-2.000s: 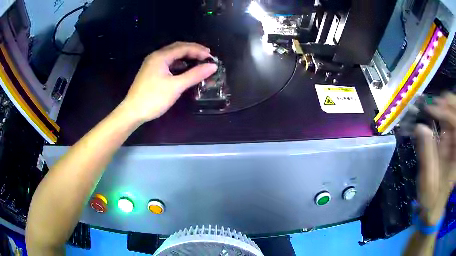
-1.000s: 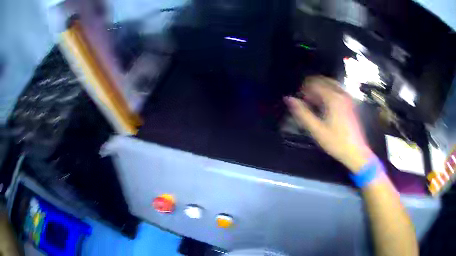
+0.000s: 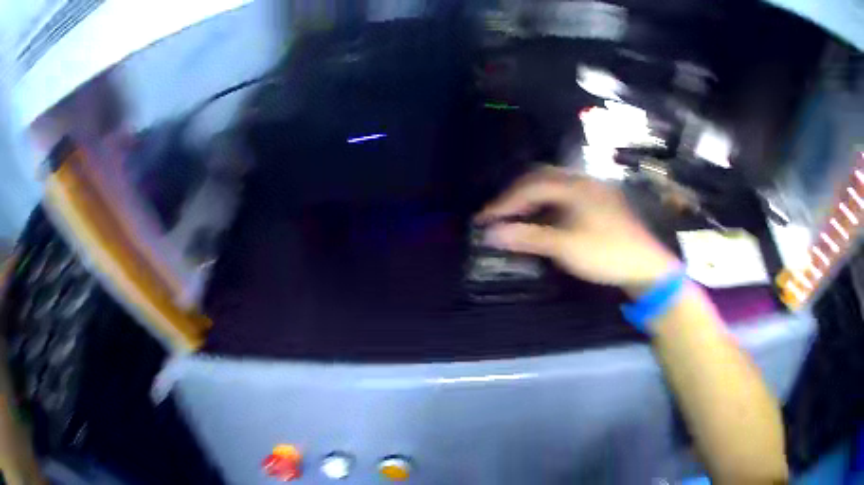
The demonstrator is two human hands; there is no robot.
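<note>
The frame is blurred by motion. The fixture [image 3: 507, 270], a clear-looking block, sits on the black table near its front. My right hand [image 3: 578, 227], with a blue band at the wrist, reaches in from the right. Its thumb and fingertips are close together at the top left of the fixture. Whether they hold a workpiece there is hidden by blur. My left hand is not in view; only a blurred bit of the left forearm shows at the far left edge.
Striped posts stand left [image 3: 128, 256] and right [image 3: 829, 237]. A brightly lit machine station [image 3: 621, 137] is back right, a warning label [image 3: 725, 258] right. Front panel carries an emergency stop [image 3: 282, 463], white button [image 3: 337, 465] and orange button [image 3: 395, 466]. Black trays [image 3: 47, 322] are at left.
My left hand has left the fixture and gone out of view to the left. My right hand has moved from the far right to the fixture. The left white button no longer glows green.
</note>
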